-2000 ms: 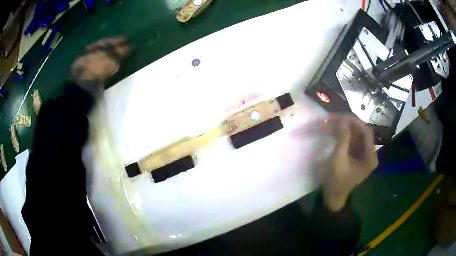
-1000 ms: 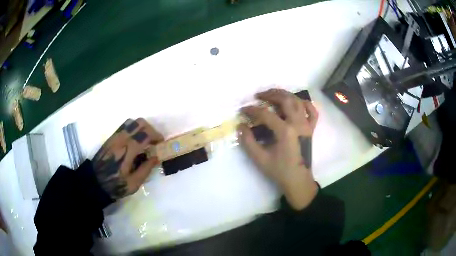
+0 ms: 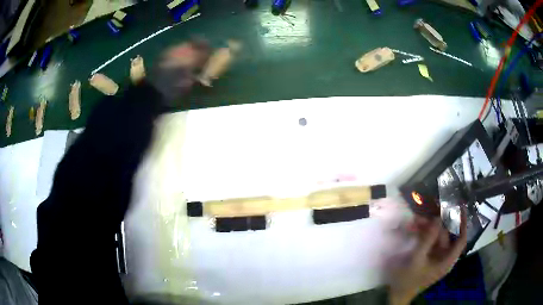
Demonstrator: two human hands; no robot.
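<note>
My left hand (image 3: 178,68), blurred, is over the green belt, its fingers at a tan housing (image 3: 220,62); whether it grips it is unclear. My right hand (image 3: 430,253), blurred, is at the front of the black dispenser (image 3: 417,197), fingers partly spread; whether it holds anything is unclear. On the white top, one tan piece (image 3: 237,207) lies along the left black blocks (image 3: 240,223), another (image 3: 340,196) along the right black blocks (image 3: 341,214). Yellowish tape (image 3: 290,204) runs between them. No disc shows clearly on either piece.
The green belt (image 3: 297,71) crosses beyond the white top (image 3: 250,137). Loose tan housings (image 3: 374,59), white strips (image 3: 143,43) and blue parts (image 3: 183,9) lie on it. A small grey disc (image 3: 302,121) is on the white top. Red and blue hoses run above the dispenser.
My left hand has left the left tan piece and moved up over the belt. My right hand has moved from the right work spot to the dispenser. The view has shifted, showing more belt.
</note>
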